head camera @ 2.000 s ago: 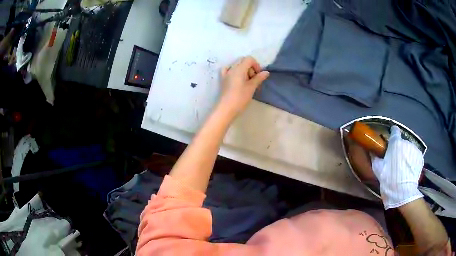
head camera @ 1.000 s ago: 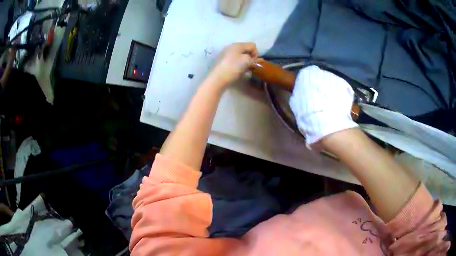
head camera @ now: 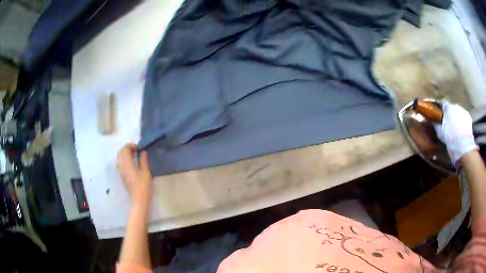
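The dark grey-blue garment point(head camera: 277, 117) lies spread over the pale table point(head camera: 224, 194), its long straight edge running near the table's front edge. A squarish pocket or flap point(head camera: 194, 106) shows on its left part. My bare left hand point(head camera: 136, 166) pinches the garment's lower left corner. My gloved right hand point(head camera: 456, 130) grips the orange-brown handle of the iron point(head camera: 426, 133), which sits at the table's right front, just beyond the garment's right end. The iron's underside is hidden.
A pale tan block point(head camera: 107, 114) lies on the table left of the garment. Dark equipment with a small display point(head camera: 80, 194) stands at the left. A brown box point(head camera: 429, 210) is below the table at the right. Crumpled dark cloth point(head camera: 205, 255) lies under the near edge.
The view has swung to the right. The iron, beside my left hand a second ago, is now far right of it, past the garment's end. The garment's front edge is now uncovered along its length.
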